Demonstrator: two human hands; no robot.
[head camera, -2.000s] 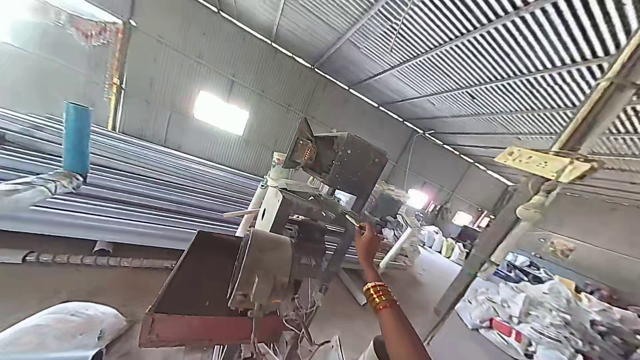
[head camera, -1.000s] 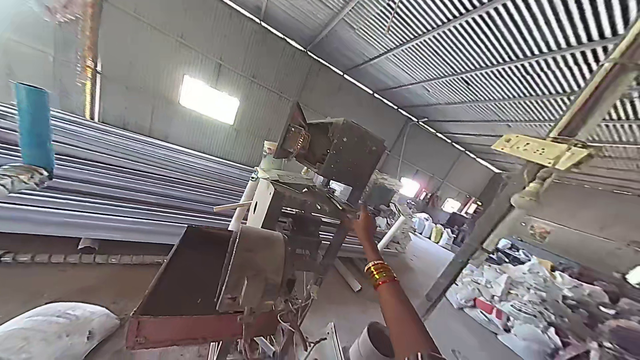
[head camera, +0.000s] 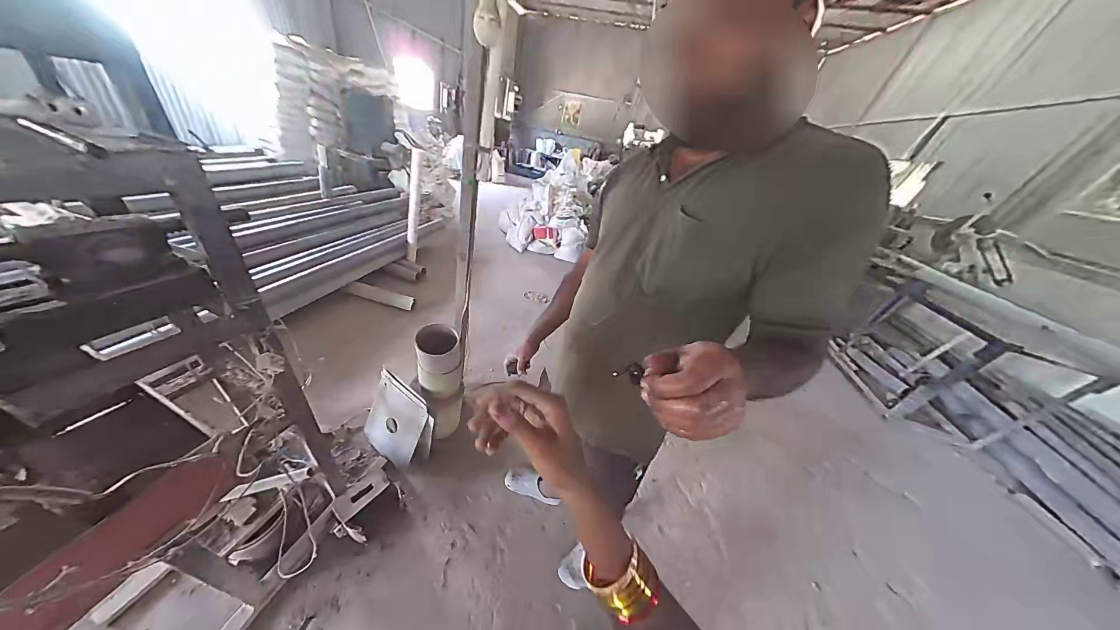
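Note:
My right hand (head camera: 529, 429), with gold and red bangles (head camera: 626, 586) at its wrist, reaches up from the lower middle. Its fingers are bent and blurred, so whether they hold anything is unclear. Facing me is a co-worker in a dark green shirt (head camera: 678, 262). One of that person's hands (head camera: 696, 389), right of mine and apart from it, pinches a small dark object (head camera: 632, 374). Their other hand (head camera: 522, 357) hangs lower beyond mine, near another small dark thing. My left hand is out of view.
Left stands a machine frame (head camera: 223, 254) with loose wires and a red metal part (head camera: 122, 534). Nearby are a metal plate with a round hole (head camera: 398, 424) and an upright pipe section (head camera: 437, 350). Long pipes (head camera: 332, 254) lie behind a post (head camera: 470, 201). A metal rack (head camera: 962, 376) is at right.
The view has swung to the right and down. My right hand, earlier up at the machine, is now away from it, before the co-worker, who was not in the earlier frames.

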